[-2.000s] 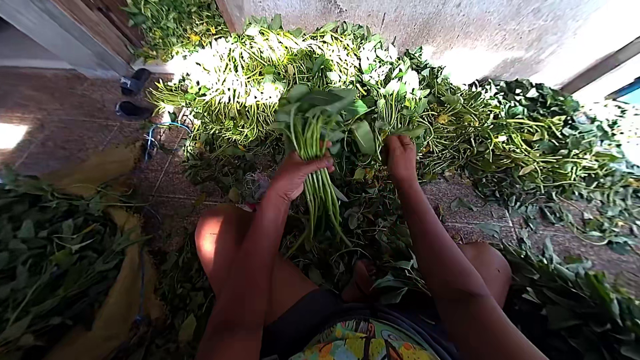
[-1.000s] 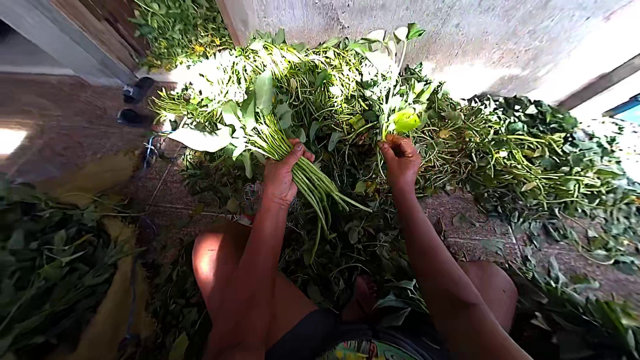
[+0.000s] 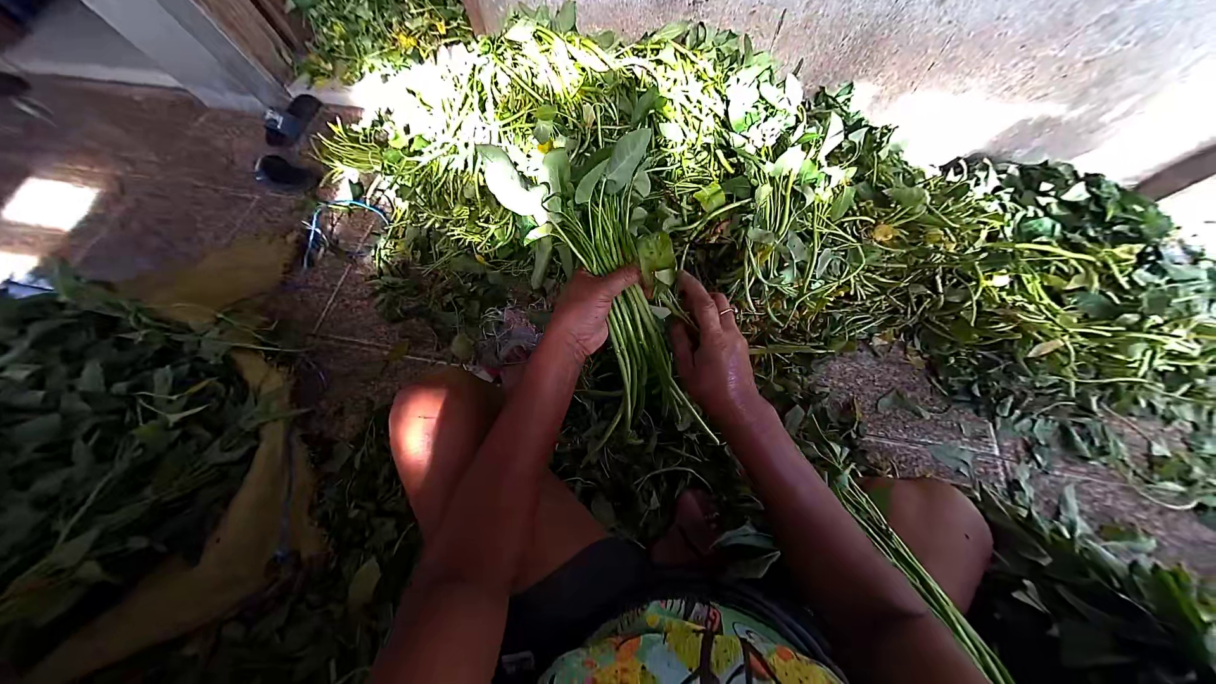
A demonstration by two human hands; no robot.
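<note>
My left hand (image 3: 591, 306) is closed around a bunch of long green leafy stems (image 3: 638, 347), leaves pointing away from me and cut ends toward my lap. Close on its right, my right hand (image 3: 711, 347), with a ring on one finger, has its fingers bent at the side of the bunch by a pale green leaf (image 3: 655, 258). Whether those fingers grip a stem or leaf cannot be told. Beyond both hands spreads a large heap of the same leafy greens (image 3: 532, 104), brightly sunlit at its upper left.
On the left, dark leafy greens (image 3: 85, 408) lie on a yellowish sack (image 3: 256, 484). Dark sandals (image 3: 285, 174) and blue string (image 3: 318, 228) are on the tiled floor. A wall (image 3: 997, 66) stands behind the heap. More greens (image 3: 1092, 589) lie beside my right knee.
My right hand has come in from the right to the bunch. The bunch in my left hand, tilted a second ago, now stands more upright in view.
</note>
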